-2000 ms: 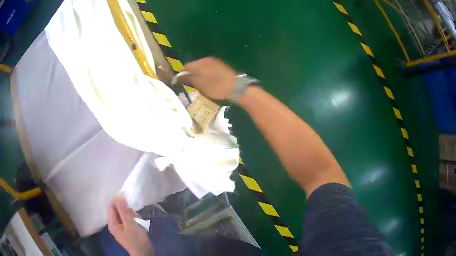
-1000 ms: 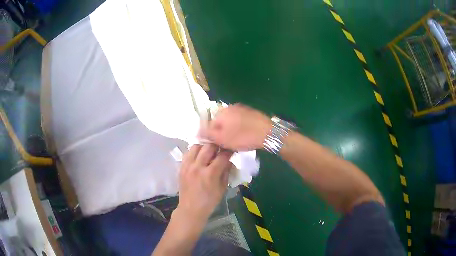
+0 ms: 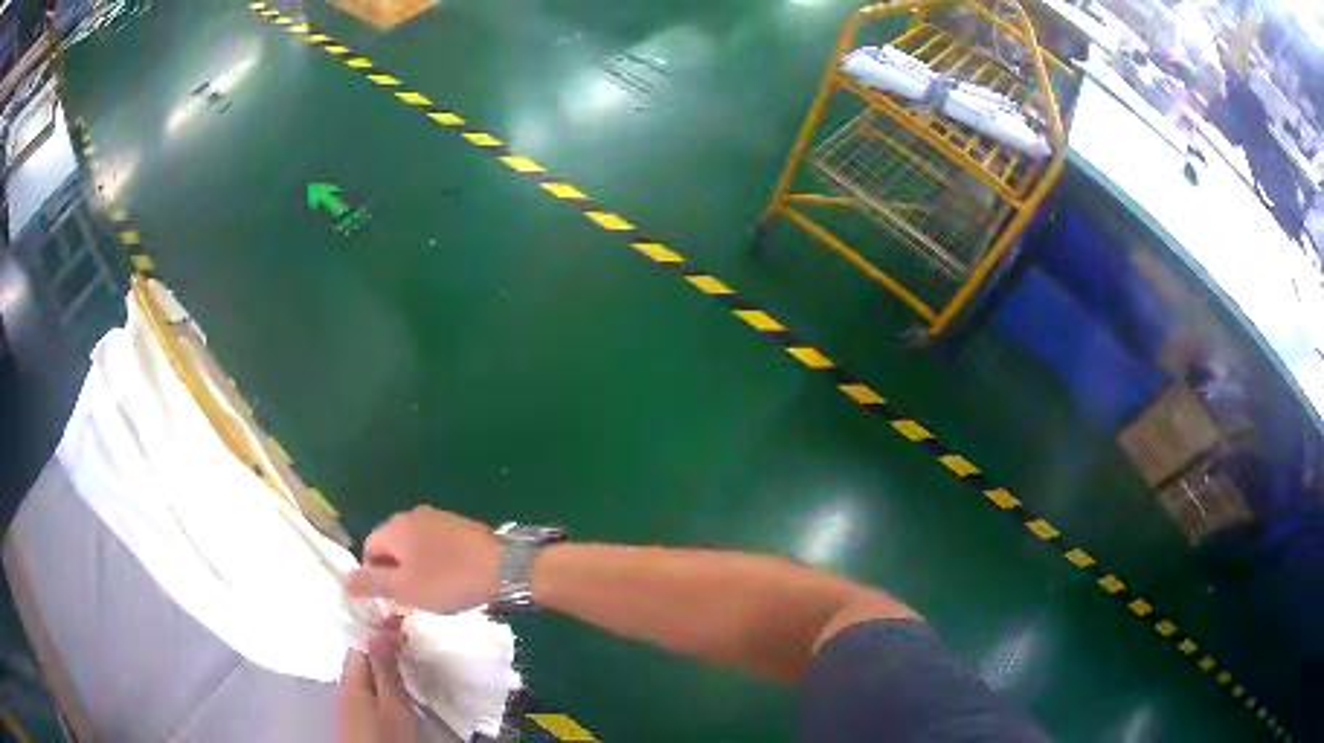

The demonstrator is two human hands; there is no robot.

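Note:
A long bundle of white garment pieces [image 3: 218,530] lies along the right edge of the grey-lilac cloth cover [image 3: 109,624] at the lower left. Its near end is gathered, with a ruffled tail [image 3: 465,671] hanging out. My right hand [image 3: 428,559], with a metal watch on the wrist, is closed at the gathered neck of the bundle. My left hand [image 3: 375,690] is just below it, fingertips pinching the cloth at the same spot and partly cut off by the bottom edge. The exact tie under my fingers is hidden.
A yellow-railed trolley [image 3: 929,124] with a tied white bundle [image 3: 951,99] on its top stands at the upper right. Cardboard boxes [image 3: 1169,436] and blue covers are at the right. The green floor has yellow-black lines. A yellow rail [image 3: 189,370] runs beside the bundle.
The view has swung right and up, showing more floor and the whole trolley. The brown tag seen earlier is no longer visible. Both hands stay together at the gathered end.

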